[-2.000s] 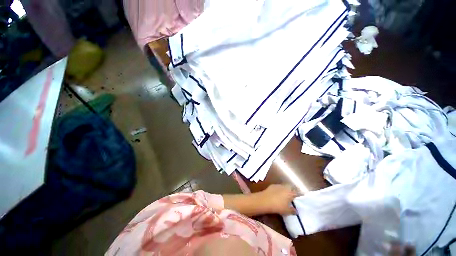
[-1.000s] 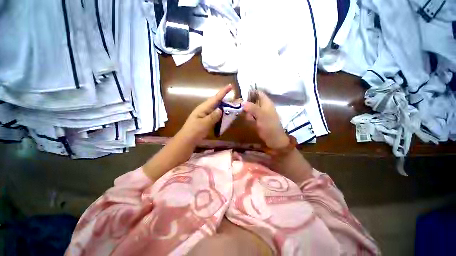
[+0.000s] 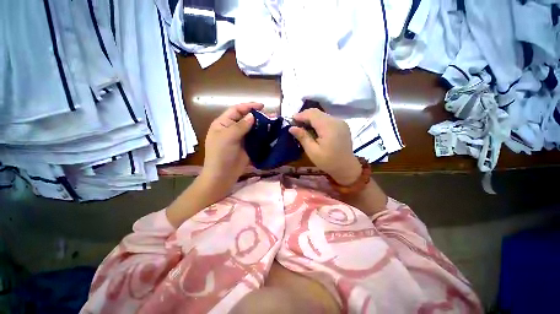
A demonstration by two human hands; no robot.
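Note:
A navy piece, likely a collar or placket (image 3: 270,144), is held in front of my body at the table's near edge. My left hand (image 3: 230,138) pinches its left side between thumb and fingers. My right hand (image 3: 325,141) pinches its upper right side. A dark shape at my right fingers may be thread snips; it is mostly hidden. The white garment (image 3: 334,55) with thin navy piping lies just beyond my hands.
A layered stack of white garments (image 3: 92,122) is at left. A black phone (image 3: 200,23) lies beside it. A heap of white garments (image 3: 497,49) and tangled white strips (image 3: 476,110) are at right on the brown table (image 3: 215,80). A blue bin (image 3: 531,267) stands lower right.
The view has swung from the stack to the table before me. Since one second ago, the small navy-edged piece between my hands has given way to a larger spread of navy cloth.

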